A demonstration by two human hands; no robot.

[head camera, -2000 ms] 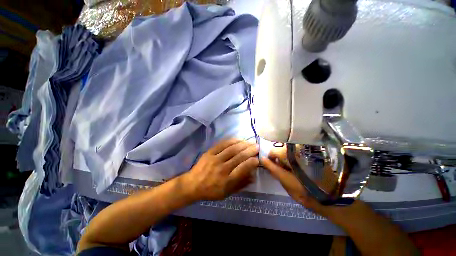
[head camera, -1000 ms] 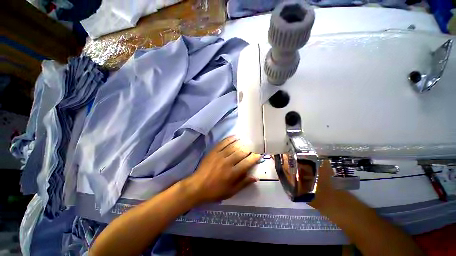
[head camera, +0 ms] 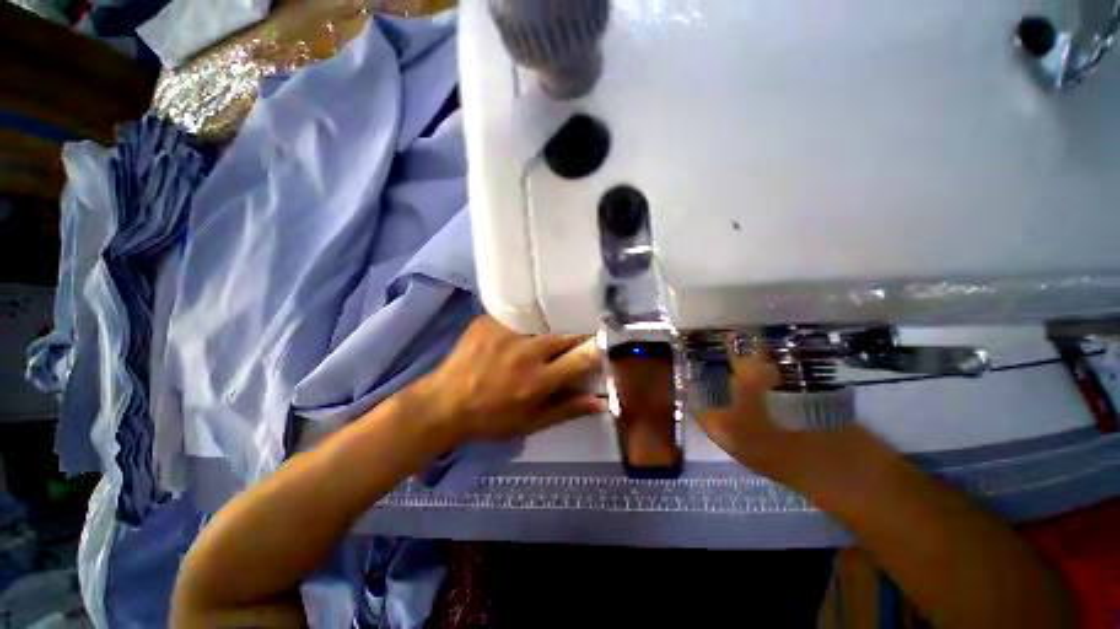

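A large light blue-grey garment cloth (head camera: pixel 326 209) lies bunched to the left of the white sewing machine head (head camera: pixel 847 160). My left hand (head camera: pixel 504 381) lies beside the cloth below the head's left end, its fingertips reaching behind the shiny metal loop guard (head camera: pixel 645 393). My right hand (head camera: pixel 749 412) is just right of the guard, by the thread tension parts (head camera: pixel 805 369), partly blurred. The needle and presser foot are hidden, and I cannot tell if either hand grips anything.
A stack of folded cut pieces (head camera: pixel 135 295) hangs at the table's left. Brown plastic-wrapped package (head camera: pixel 227 80) and white cloth (head camera: pixel 203 27) lie behind. A ruler-marked edge (head camera: pixel 553 494) runs along the front. A slim dark and red tool (head camera: pixel 1083 378) lies at right.
The view has shifted, so the machine head fills more of it. My right hand has moved from near my left fingertips to the right side of the guard. The left hand stays beside the cloth.
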